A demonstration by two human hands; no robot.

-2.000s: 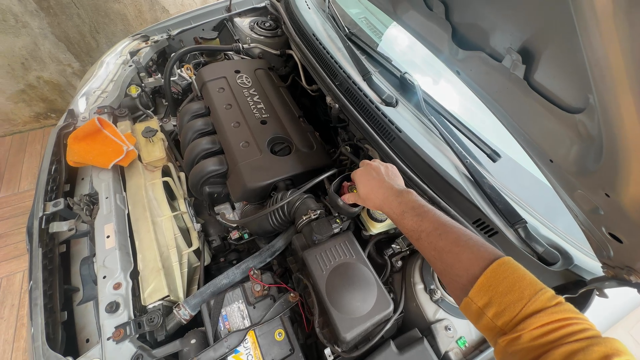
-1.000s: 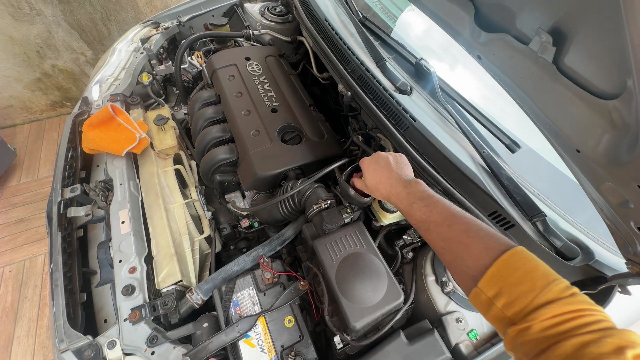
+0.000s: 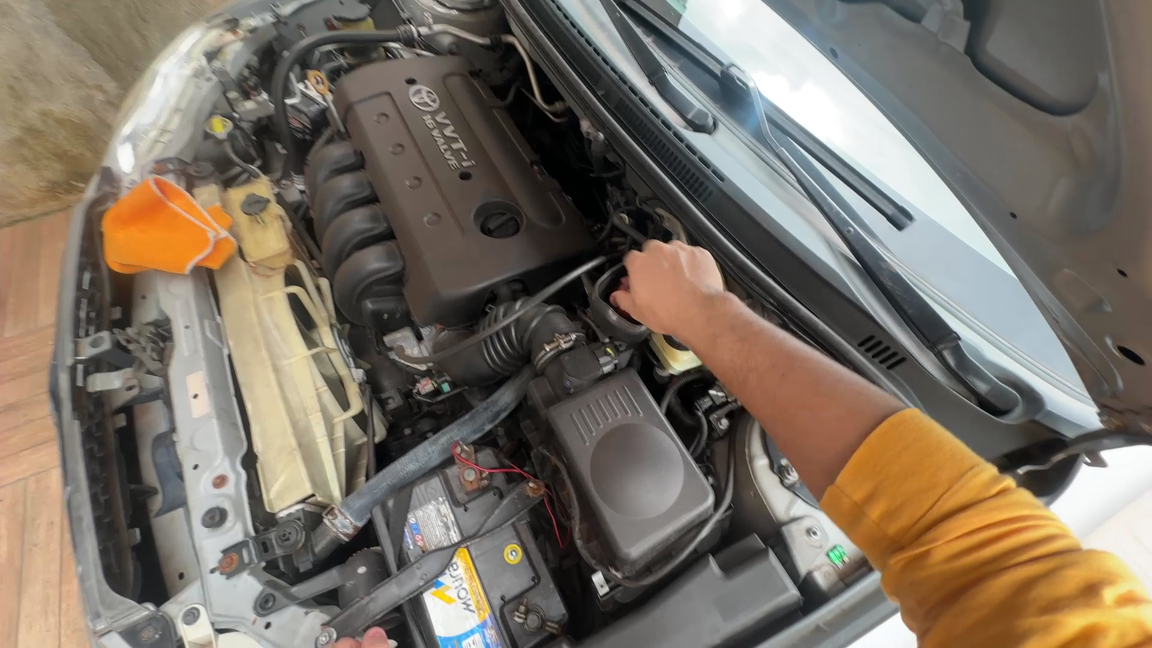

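My right hand (image 3: 670, 288) reaches in over the back of the engine bay, fingers curled at the rim of a dark, round, cup-like part (image 3: 621, 322). Its fingertips are partly hidden, so a grip cannot be made out. Just below and behind the hand shows a pale yellowish reservoir (image 3: 675, 355). To the left lies the brown plastic engine cover (image 3: 450, 189), with a ribbed black intake hose (image 3: 508, 337) at its near end. Only fingertips of my left hand (image 3: 364, 639) show at the bottom edge, beside the battery's black hold-down bar (image 3: 396, 580).
Nearer me are the air filter housing (image 3: 634, 459) and the car battery (image 3: 486, 576) with thin red wires. An orange cloth (image 3: 162, 225) lies on the front left. Wiper arms (image 3: 864, 243) and the raised hood (image 3: 1062, 135) bound the right side.
Fingertips of my left hand have come into view at the bottom edge. My right hand stays by the dark cup-like part; the reddish bit seen at its fingers two seconds ago shows less.
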